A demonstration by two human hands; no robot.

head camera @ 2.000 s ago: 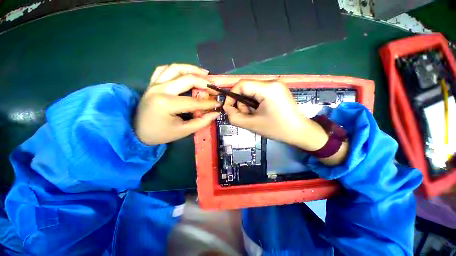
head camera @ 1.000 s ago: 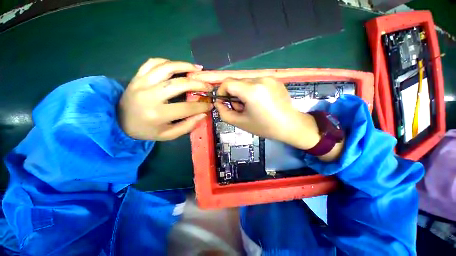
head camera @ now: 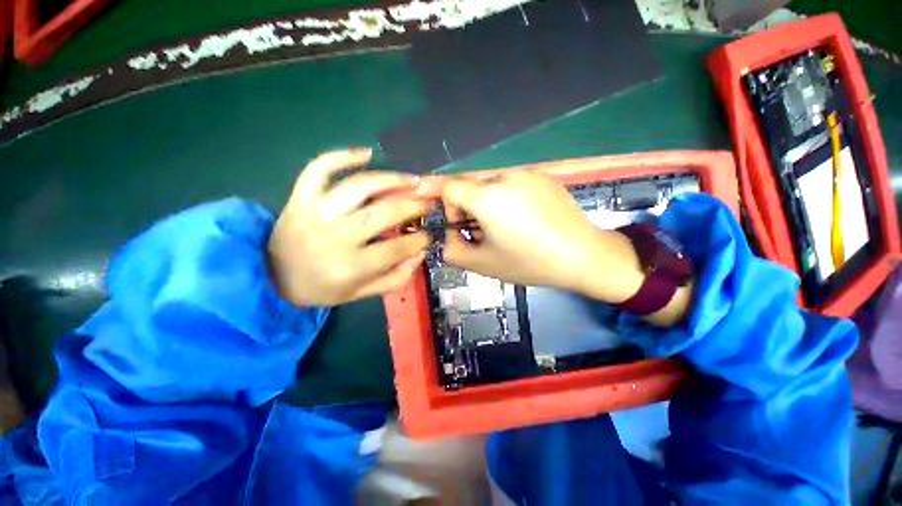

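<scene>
A red foam tray (head camera: pixel 420 410) lies in front of me with an open tablet assembly (head camera: pixel 495 364) inside it. The board with silver-grey shield patches shows at its left end. My right hand (head camera: pixel 529 232) is over the upper part of the tablet, shut on dark tweezers (head camera: pixel 463 230), mostly hidden by the fingers. My left hand (head camera: pixel 346 232) reaches over the tray's upper left corner, fingers spread, fingertips close to the tweezers. A small dark and amber piece (head camera: pixel 413 227) shows between the fingertips; whether the left fingers grip it cannot be told.
Black sheets (head camera: pixel 534 79) lie on the green bench (head camera: pixel 227 128) beyond the tray. A second red tray (head camera: pixel 737 109) with an open tablet and an orange strip stands at the right, beside a pink sleeve (head camera: pixel 875 341). Part of another red tray (head camera: pixel 45 30) shows at the top left.
The view has shifted, showing more of the bench's far edge. The right-hand tray has come closer to my tray and turned more upright. The tweezers have dropped from a raised slant to lower among my fingers.
</scene>
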